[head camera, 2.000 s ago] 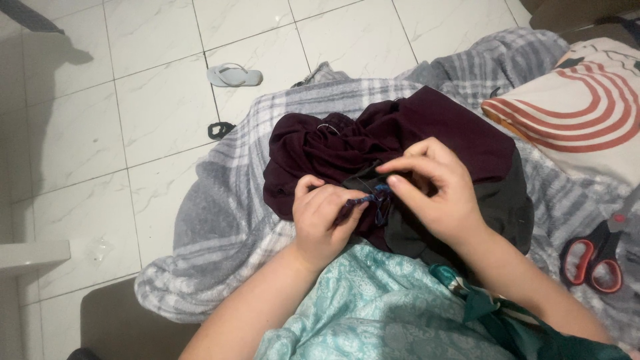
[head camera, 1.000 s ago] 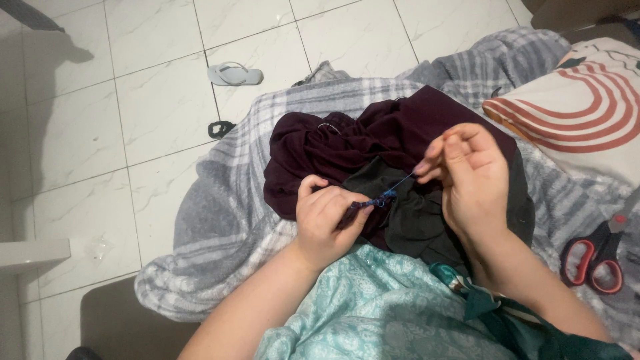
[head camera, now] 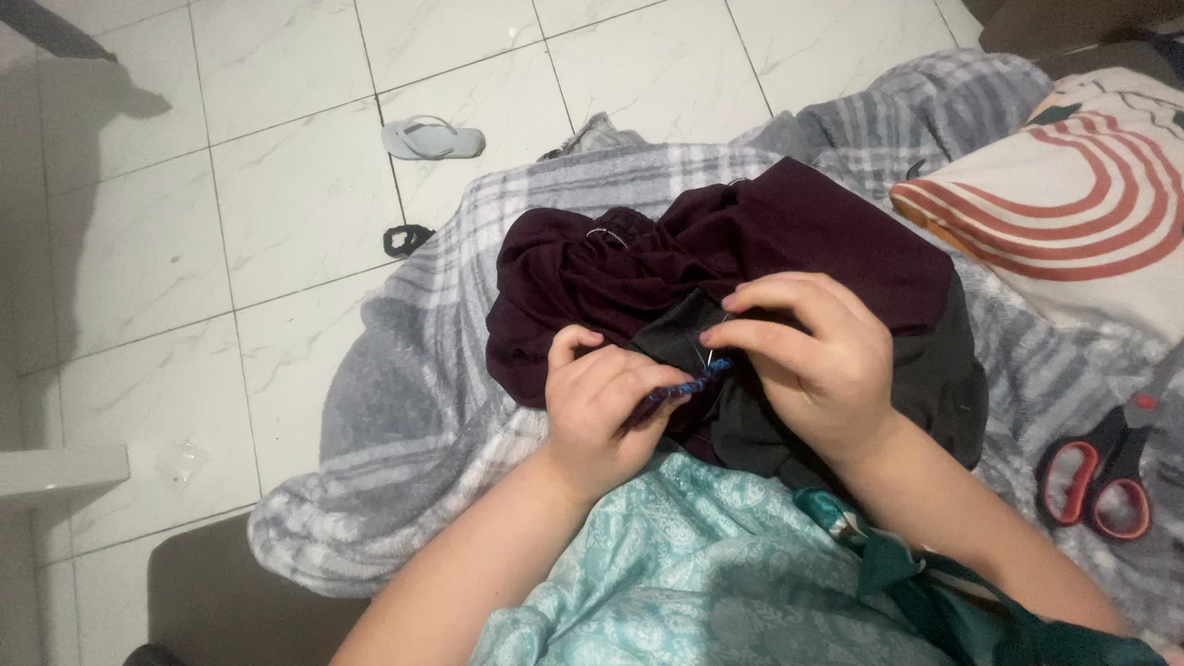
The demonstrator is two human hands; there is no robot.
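Observation:
Maroon cloth (head camera: 832, 240) with a dark grey part (head camera: 953, 379) lies bunched on my lap. My left hand (head camera: 610, 402) pinches a gathered edge of the cloth, where blue stitching (head camera: 708, 373) runs along it. Close to its right, my right hand (head camera: 805, 356) holds a thin sewing needle (head camera: 710, 354) between thumb and fingers, its tip near the stitched edge. Fine thread shows faintly beside the needle. Whether the needle enters the cloth cannot be told.
Scissors with red and black handles (head camera: 1096, 476) lie at right on a grey plaid blanket (head camera: 398, 370). A cushion with rust arcs (head camera: 1064, 199) is at upper right. On the tiled floor are a grey flip-flop (head camera: 433, 139) and a black hair tie (head camera: 405, 240).
My right hand drew away up and right with the thread taut a second ago, and is now back down beside the left hand. The left hand has stayed on the edge.

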